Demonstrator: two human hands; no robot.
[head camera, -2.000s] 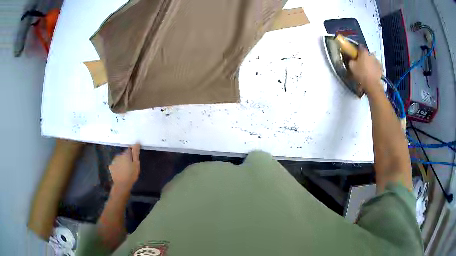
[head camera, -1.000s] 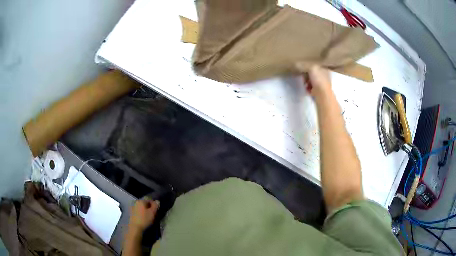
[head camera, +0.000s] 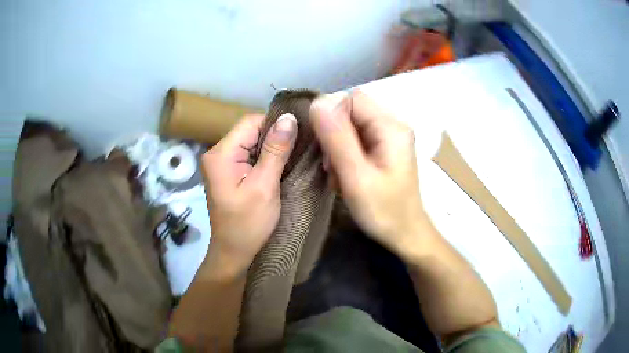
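Observation:
A brown, fine-ribbed garment piece (head camera: 279, 258) is held up in front of me and hangs down toward my body. My left hand (head camera: 245, 186) grips its upper left part, with the thumb on top of the cloth. My right hand (head camera: 365, 162) is closed at the top right edge of the cloth, fingers bent and slightly blurred. Whether a thread is pinched there cannot be seen. A long tan cardboard template (head camera: 507, 224) lies flat on the white table (head camera: 476, 276).
Brown garment pieces (head camera: 103, 241) are heaped at left. Beside them are a white roll (head camera: 177, 163), a dark clip-like tool (head camera: 176, 226) and a cardboard tube (head camera: 207, 116). A metal ruler (head camera: 545, 141), red-handled scissors (head camera: 585, 239), a blue padded shape (head camera: 545, 89) and an orange object (head camera: 421, 52) show at right.
The garment piece has come off the table and is now held up in both hands. The view has turned left, and the iron's silver plate is out of view. The template lies uncovered.

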